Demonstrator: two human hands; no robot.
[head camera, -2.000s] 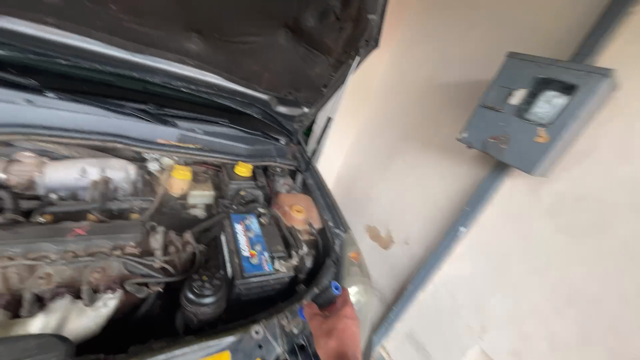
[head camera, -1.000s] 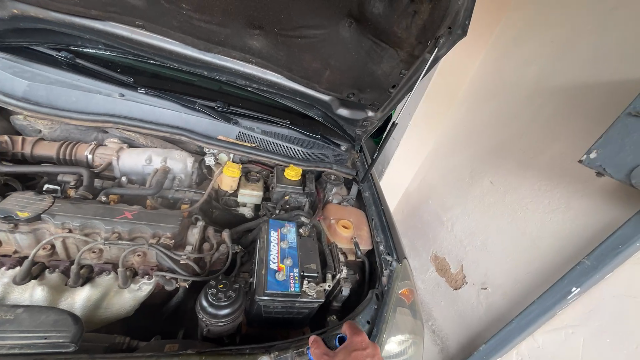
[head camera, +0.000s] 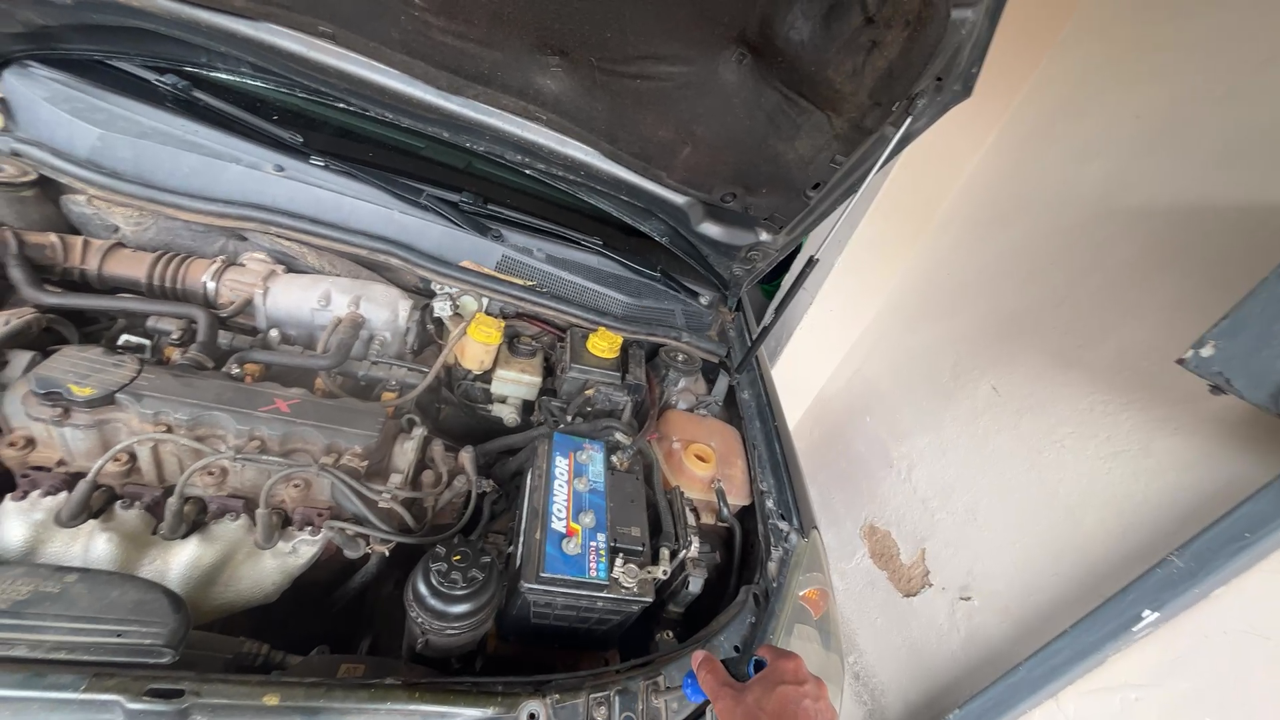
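Note:
At the bottom, beside the headlight, my right hand (head camera: 765, 688) comes in from below, its fingers closed around a small black and blue object (head camera: 745, 667). The object is mostly hidden by the fingers, so its kind cannot be told. It is over the car's front crossmember (head camera: 610, 695). Behind the hand stand a Kondor car battery (head camera: 578, 510) and a coolant expansion tank (head camera: 725, 455), whose round filler neck (head camera: 700, 459) shows no cap. A black round-capped reservoir (head camera: 452, 590) is left of the battery. My left hand is not in view.
The raised hood (head camera: 640, 90) is above the engine bay, with a strut (head camera: 790, 300) at its right side. Spark plug leads (head camera: 345, 490) run over the engine. Two yellow-capped reservoirs (head camera: 481, 345) (head camera: 604, 365) stand at the back. A wall (head camera: 1000, 420) rises close to the headlight (head camera: 812, 610).
The view has shifted considerably. My right hand shows near the headlight in all three frames, with something blue at its fingers.

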